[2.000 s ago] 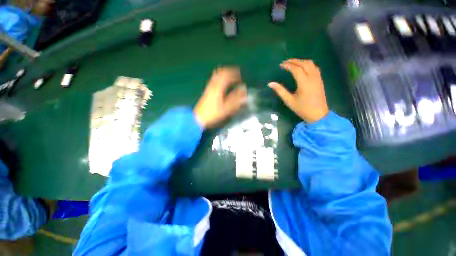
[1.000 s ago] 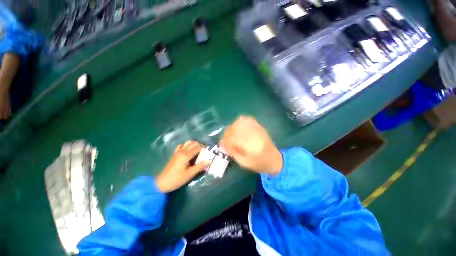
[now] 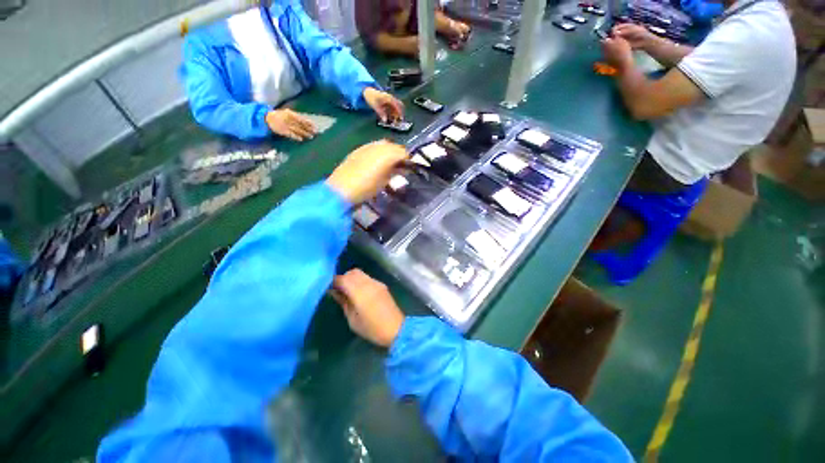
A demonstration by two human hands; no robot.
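Observation:
The clear blister tray point(image 3: 434, 250) lies in front of me, to the right of my hands. Its pockets hold several black phones point(image 3: 489, 191) with white rectangles; the near pockets show no black phone. My left hand point(image 3: 369, 172) reaches over the tray's left side, with its fingertips by a phone point(image 3: 438, 157); whether they grip it is unclear. My right hand point(image 3: 369, 309) is low beside the tray's near left edge, fingers curled, and what they hold, if anything, is hidden. My left sleeve covers part of the bench.
Across the bench a person in a blue smock point(image 3: 240, 68) handles a phone point(image 3: 395, 125). Another crowded tray point(image 3: 167, 201) lies at left, and a single phone point(image 3: 91, 344) near me. A person in a white shirt point(image 3: 744, 81) sits at right. A cardboard box point(image 3: 574, 336) stands below the bench edge.
The view has swung right and up. My hands have left the small white adhesive pieces; my left hand now reaches over the blister tray and my right hand is beside it.

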